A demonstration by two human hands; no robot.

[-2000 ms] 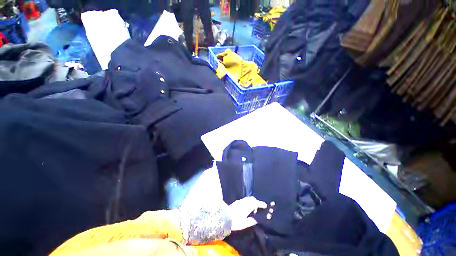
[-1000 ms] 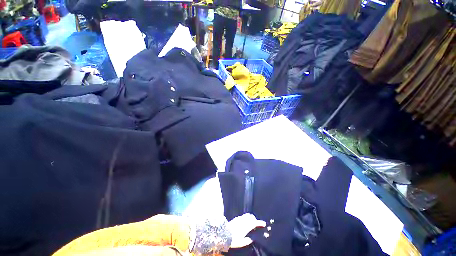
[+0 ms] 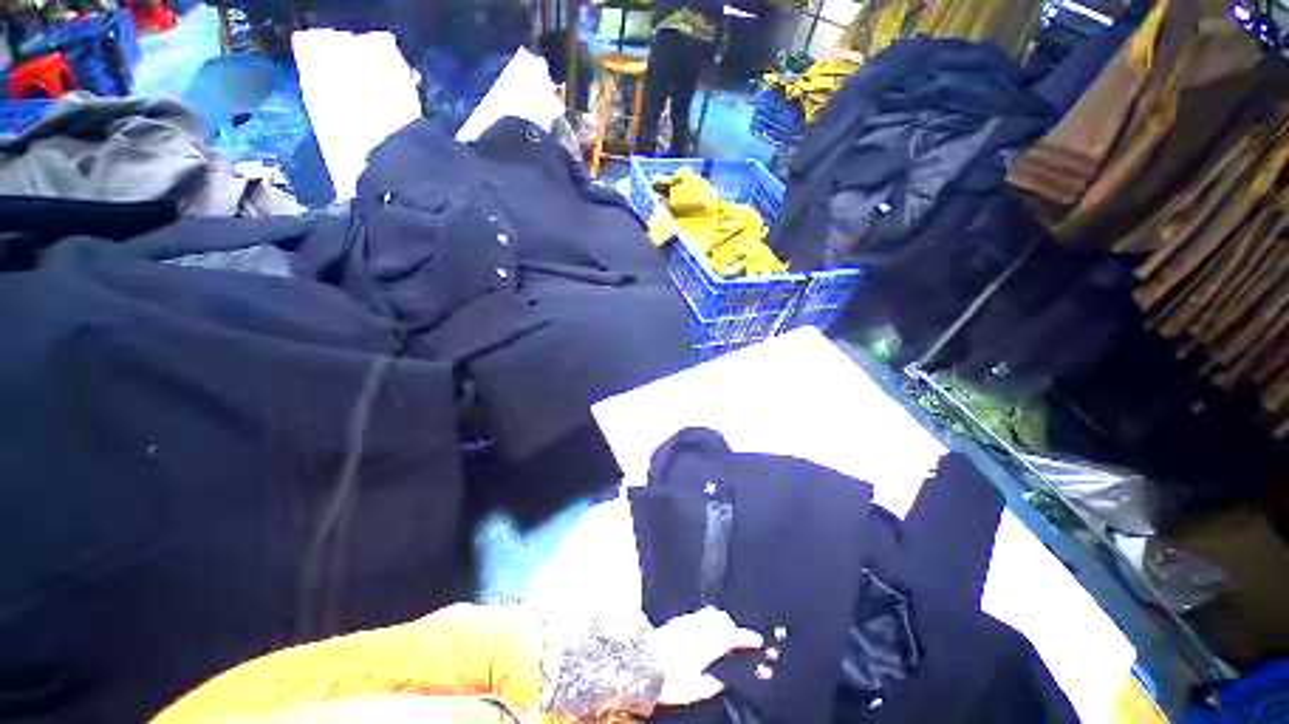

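Observation:
A dark coat [image 3: 792,538] lies on the white work board [image 3: 749,389] in front of me. Its shiny lining [image 3: 879,632] shows at an opening, and several small pale buttons [image 3: 772,654] sit on its front. My left hand [image 3: 697,654] comes in from the lower left and lies on the coat just left of these buttons, fingers bent. It is overexposed, so whether it pinches the cloth cannot be told. My right hand is not in view.
Dark coats [image 3: 212,424] are heaped at left. A blue crate [image 3: 735,290] with yellow cloth stands beyond the board. Dark garments [image 3: 905,170] and hanging brown garments [image 3: 1216,212] are at right. A person's legs [image 3: 667,92] show at the back.
The camera view has shifted, so the surroundings sit differently in the picture. My left hand stays beside the buttons, and the coat keeps nearly the same lie on the board.

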